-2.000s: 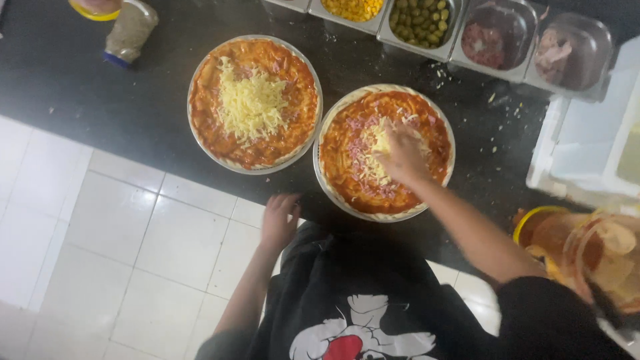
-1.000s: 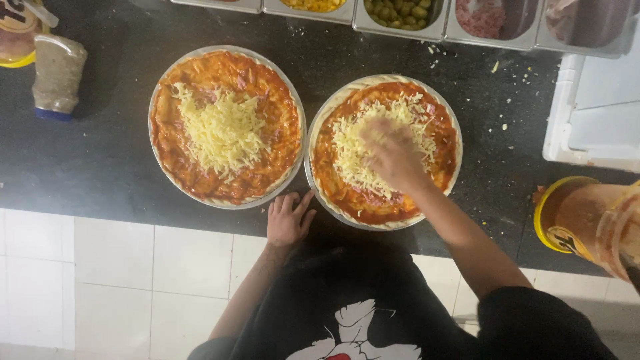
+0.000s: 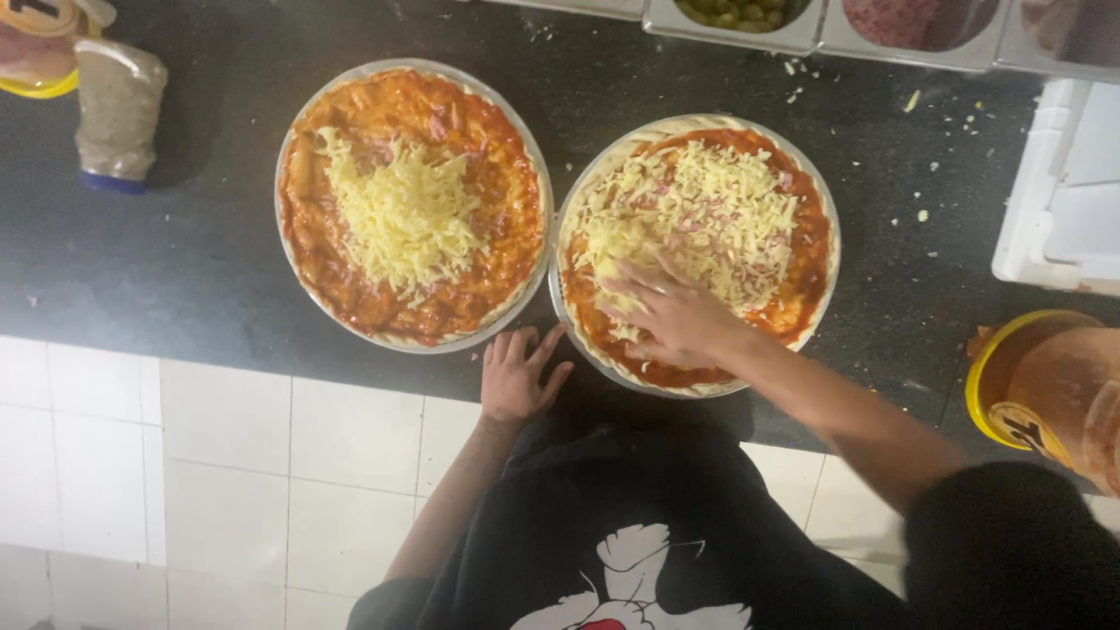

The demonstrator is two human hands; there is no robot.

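Two pizzas with red sauce lie side by side on round metal pans on a dark countertop. On the left pizza [image 3: 499,210], a heap of shredded cheese [image 3: 407,214] sits around the middle. The right pizza [image 3: 809,236] has shredded cheese [image 3: 731,201] scattered over bits of pink meat. My right hand [image 3: 669,311] is spread, palm down, on the cheese at this pizza's lower left; its fingertips are slightly blurred and partly among the shreds. My left hand [image 3: 516,372] rests on the counter's front edge, just below the point between the pans, fingers apart and holding nothing.
Metal containers with green olives or pickles [image 3: 744,13] and pink meat [image 3: 910,17] line the back. A clear bottle with a blue cap [image 3: 118,114] and a yellow-rimmed tub [image 3: 39,52] are at left. A white plastic bin [image 3: 1037,210] and a yellow-rimmed bucket [image 3: 997,385] stand at right.
My right hand has moved from the middle of the right pizza to its lower left. Cheese now covers more of that pizza. My left hand remains at the counter edge.
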